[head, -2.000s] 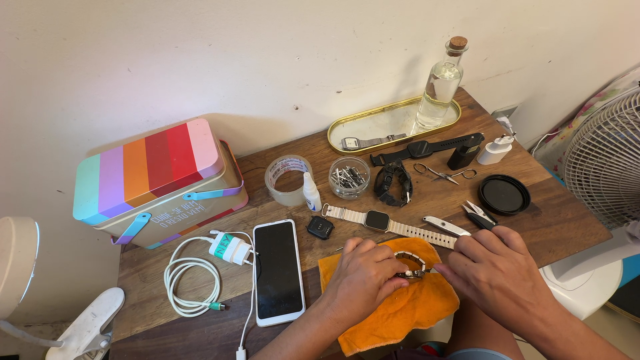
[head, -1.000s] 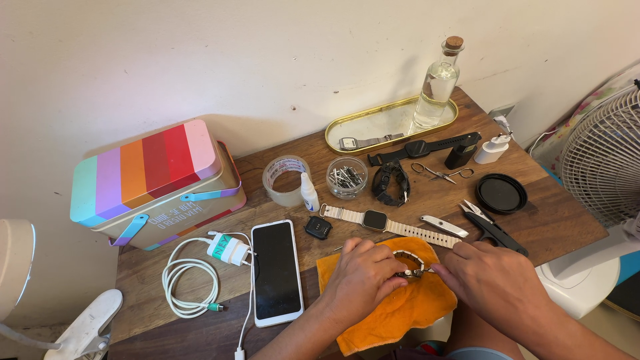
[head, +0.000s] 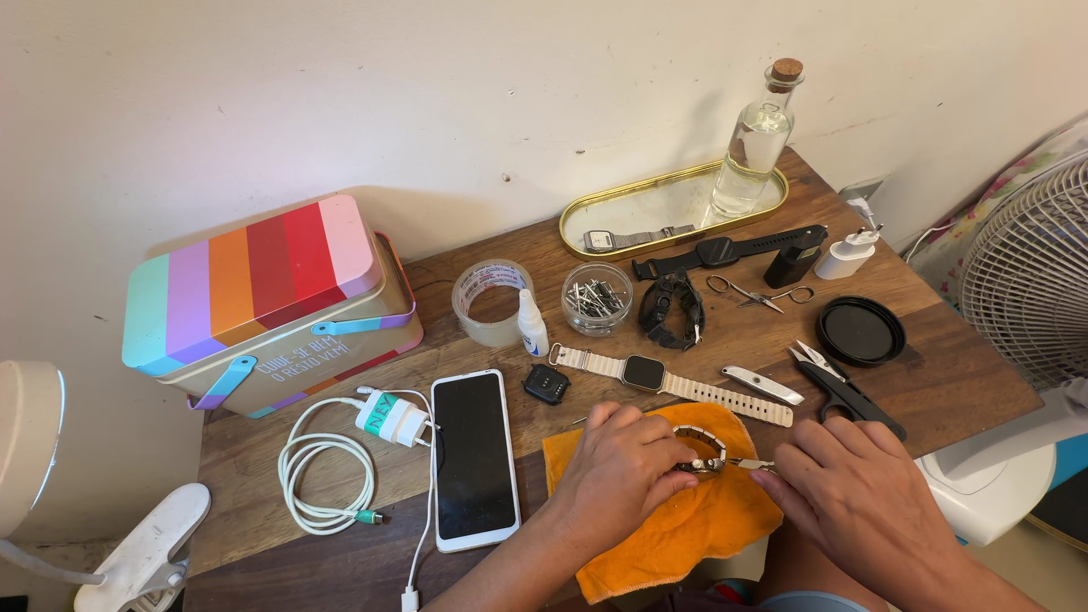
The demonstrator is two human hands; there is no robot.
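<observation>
My left hand (head: 625, 472) grips a wristwatch with a metal link bracelet (head: 704, 446) and steadies it over an orange cloth (head: 671, 535) at the table's front edge. From the right, my right hand (head: 850, 480) pinches a small slim metal tool (head: 752, 463), whose tip meets the watch near the end of its bracelet. The fingers hide most of the watch case and the tool's rear part. Just beyond the cloth lies a smartwatch with a pale band (head: 643, 373). A white-handled folding knife or cutter (head: 762, 385) and black-handled scissors (head: 850, 395) lie above my right hand.
A white phone (head: 476, 459), a coiled cable (head: 327, 514) and a striped tin box (head: 255, 280) stand left. Behind are a tape roll (head: 466, 319), a jar of metal pins (head: 597, 299), small scissors (head: 761, 297) and a glass bottle (head: 752, 153) on a gold-rimmed tray (head: 586, 200). A fan (head: 1033, 280) stands right.
</observation>
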